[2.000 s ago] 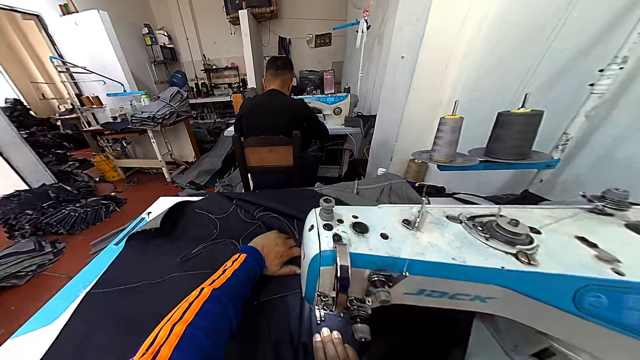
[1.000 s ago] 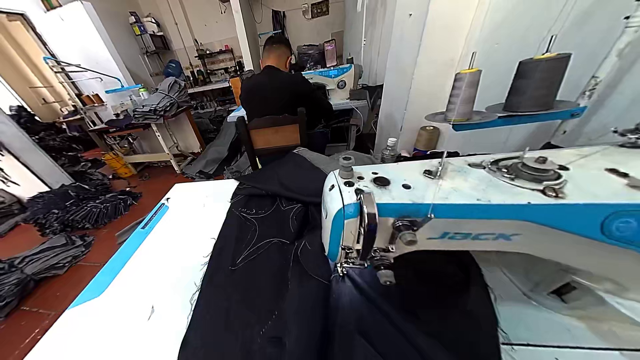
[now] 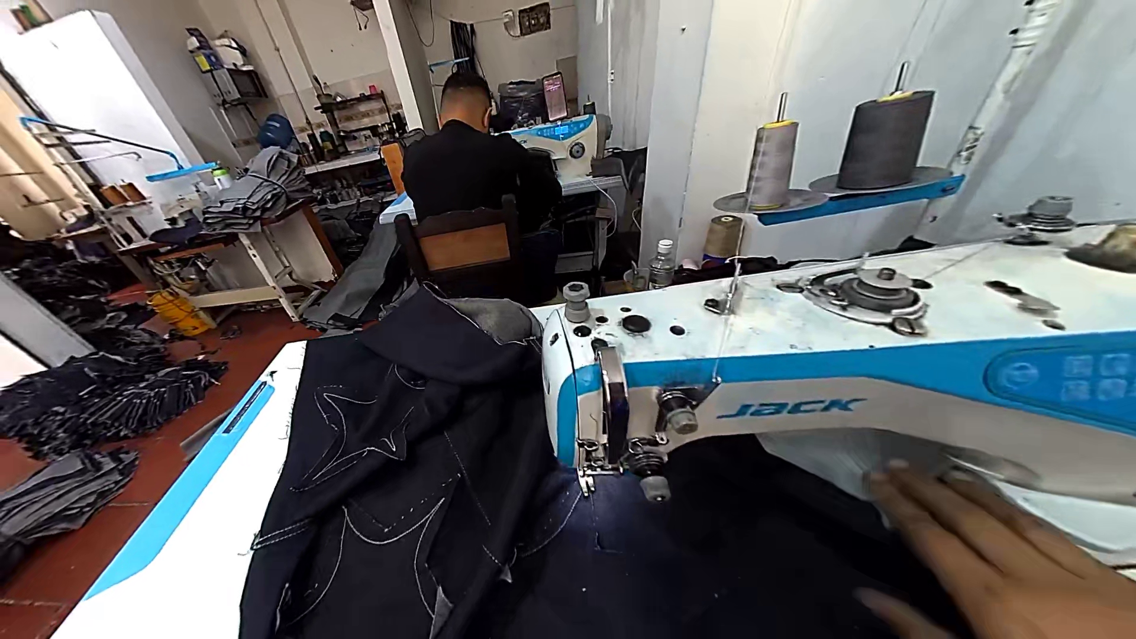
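Dark denim fabric with light stitched curves and star-like outlines lies bunched on the white table, left of and under the head of a Jack sewing machine. Part of the cloth passes beneath the presser foot, where a small light shines. At the lower right, my right hand is spread, fingers apart, over the fabric's right edge and below the machine arm; whether it touches the cloth cannot be told. My left hand is out of the frame.
Thread cones stand on a blue holder behind the machine. A plastic bottle is beyond it. Ahead, a person in black sits on a wooden chair at another sewing machine. Piles of dark cloth cover the red floor at left.
Two seconds ago both hands were on the fabric near the needle; one second ago neither showed. My right hand has since come into view at right. The fabric at left is more folded and bunched.
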